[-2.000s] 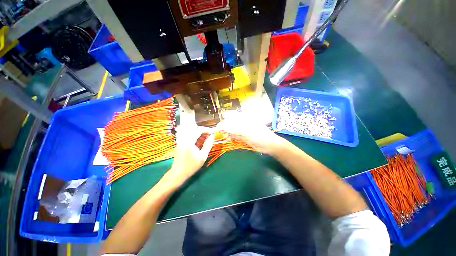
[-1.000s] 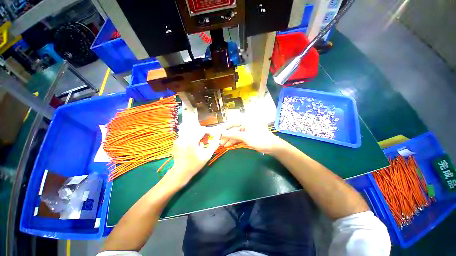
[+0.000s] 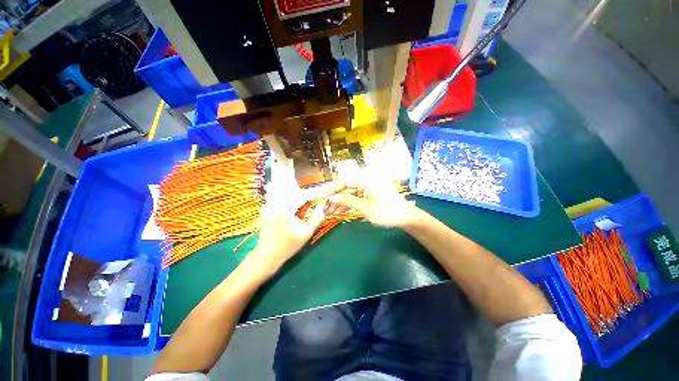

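Note:
My left hand (image 3: 284, 222) and my right hand (image 3: 383, 206) meet at the fingertips just in front of the brown-black crimp applicator (image 3: 309, 152) of the press. A thin orange wire (image 3: 246, 242) sticks out from under my left hand, which appears closed on it. The fingers of my right hand are bent together; strong glare hides what is between them. More orange wires (image 3: 327, 227) lie on the bench below both hands. A big fanned pile of orange wires (image 3: 212, 201) lies left of the press. A shallow blue tray (image 3: 527, 182) of small silvery terminals (image 3: 461, 175) is on the right.
A lamp head (image 3: 428, 103) hangs before a red bin (image 3: 454, 82). A large blue bin (image 3: 56, 245) with a plastic bag (image 3: 112, 286) is left. A blue bin (image 3: 659, 316) holding orange leads (image 3: 599, 279) is far right. Small blue bins (image 3: 212, 119) stand behind the pile.
The orange wire end beside my left wrist was absent two seconds ago and blurred one second ago; now it is sharp. My hands have barely moved. The view has shifted slightly.

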